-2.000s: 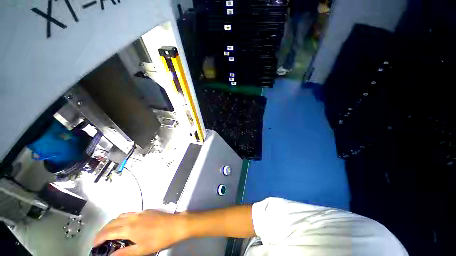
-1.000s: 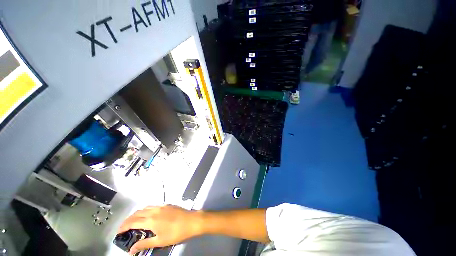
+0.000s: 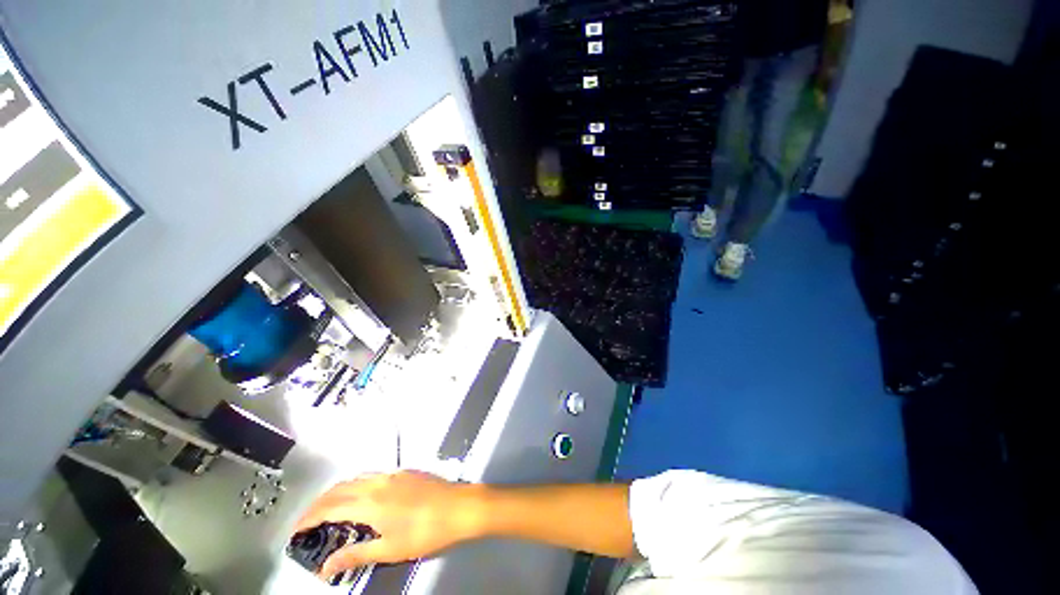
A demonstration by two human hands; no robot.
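Observation:
My right hand (image 3: 389,517) reaches in from the right at the bottom of the head view. Its fingers are closed around a black fixture block (image 3: 329,544) at the front edge of the machine's pale metal bed (image 3: 215,511). The fingers and palm hide part of the block. I cannot tell whether a small part is in it. My left hand is not in view.
A yellow light curtain bar (image 3: 498,246) stands at the opening's right side. Two round buttons (image 3: 564,445) sit on the grey panel. A blue cylinder (image 3: 250,334) is inside. A black tray (image 3: 604,296) and tray stacks (image 3: 634,105) stand beyond. A person (image 3: 761,140) stands on the blue floor.
The view has swung left, so more of the machine front and a screen corner show. My right hand stays on the black block. The person in the background has come further into view.

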